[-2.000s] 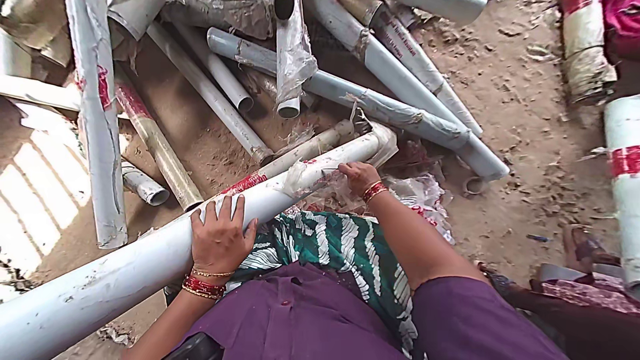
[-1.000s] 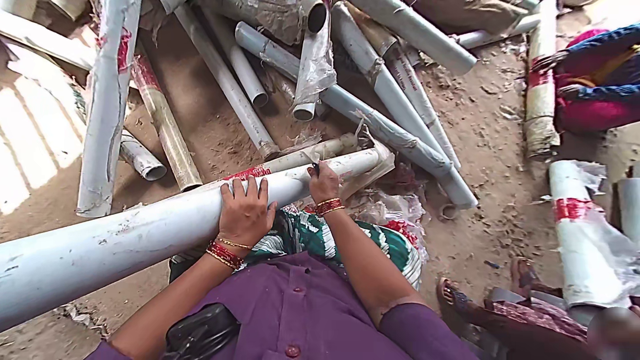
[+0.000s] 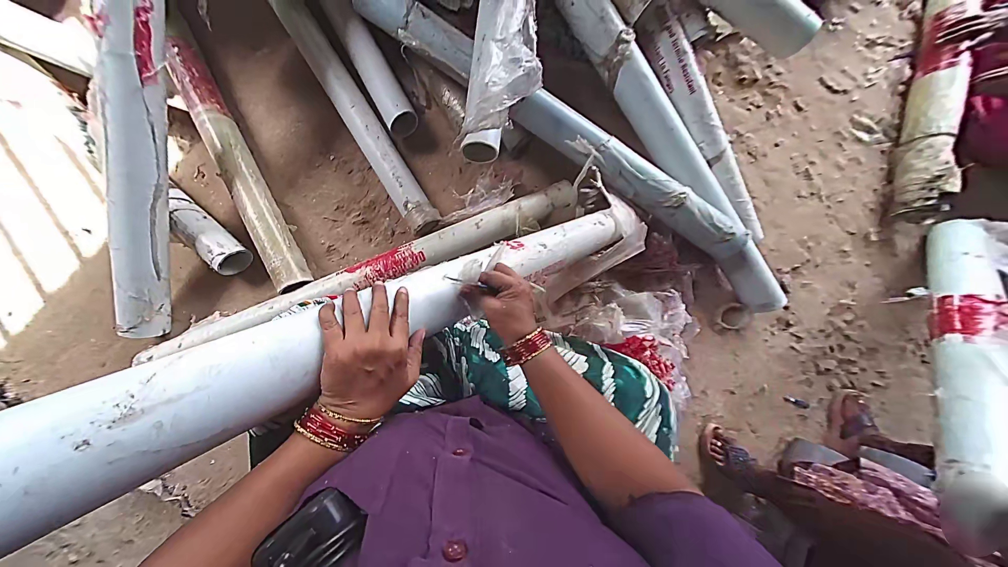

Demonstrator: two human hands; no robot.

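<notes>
A long white plastic pipe [image 3: 213,378] lies across my lap, running from the lower left to the centre. My left hand [image 3: 366,350] rests flat on top of it, fingers spread, holding nothing. My right hand [image 3: 504,303] is closed around a small thin tool, probably a blade, whose tip touches the pipe's surface. The tool is mostly hidden by my fingers. Torn clear plastic film [image 3: 618,236] hangs from the pipe's far end, which carries some red print. A dirtier pipe with a red printed band [image 3: 394,260] lies just beyond and alongside.
Several pipes lie on the dirt floor ahead, among them a blue-grey pipe [image 3: 638,173] and a cracked one [image 3: 138,197]. Crumpled plastic film [image 3: 638,315] lies by my right knee. Another person's foot [image 3: 720,449] and a red-banded pipe [image 3: 969,354] are at the right.
My right hand has moved back along the pipe from near its far end, closer to my left hand. The plastic film at the pipe's end hangs looser than in the earliest frame.
</notes>
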